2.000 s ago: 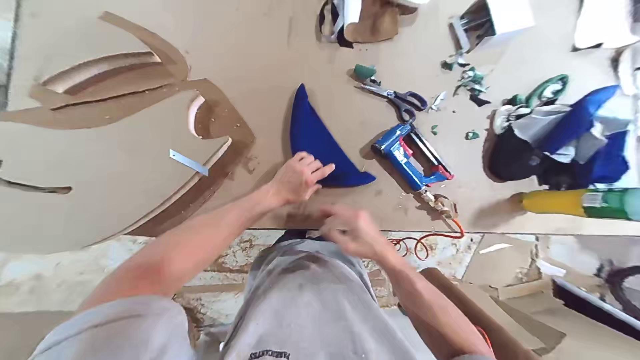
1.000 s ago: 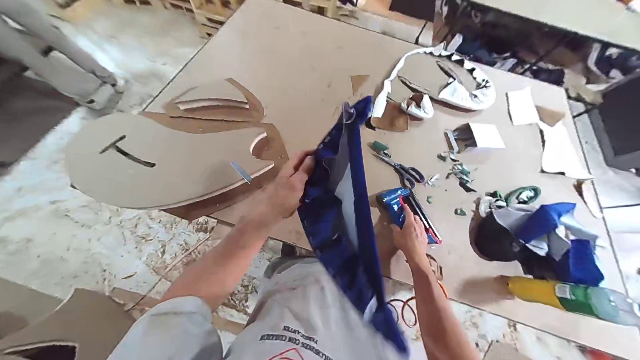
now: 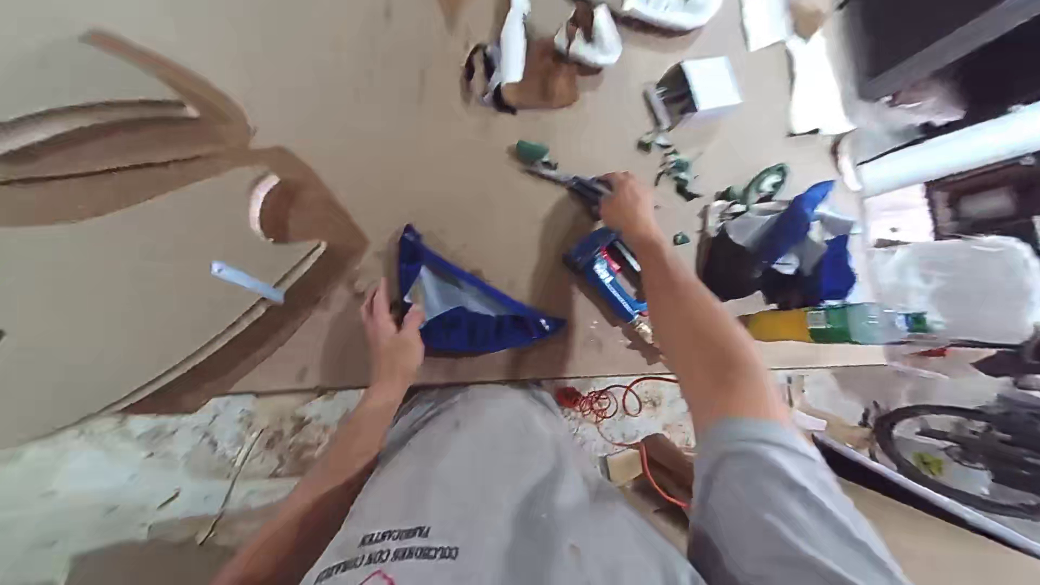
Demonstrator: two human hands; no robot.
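A curved triangular piece covered in blue fabric [image 3: 479,325] lies on the table with its folded edges and pale inner face up. My left hand [image 3: 394,333] holds it at its left side, thumb over the edge. My right hand [image 3: 626,203] is closed on the handles of the scissors [image 3: 569,179], whose blades point left toward a green scrap [image 3: 532,152]. Just below that hand lies a blue pneumatic staple gun [image 3: 609,276], its hose fitting toward the table's front edge.
Large curved board pieces [image 3: 122,301] and a metal strip [image 3: 248,282] are at left. Green scraps [image 3: 674,166], a white box [image 3: 711,85], blue and grey fabric [image 3: 788,244] and a bottle [image 3: 845,323] lie at right. A red coiled hose [image 3: 601,402] hangs off the front edge.
The blue piece, held up a second ago, now lies on the table, underside up. My right hand has gone from the staple gun to the scissors. The view has shifted.
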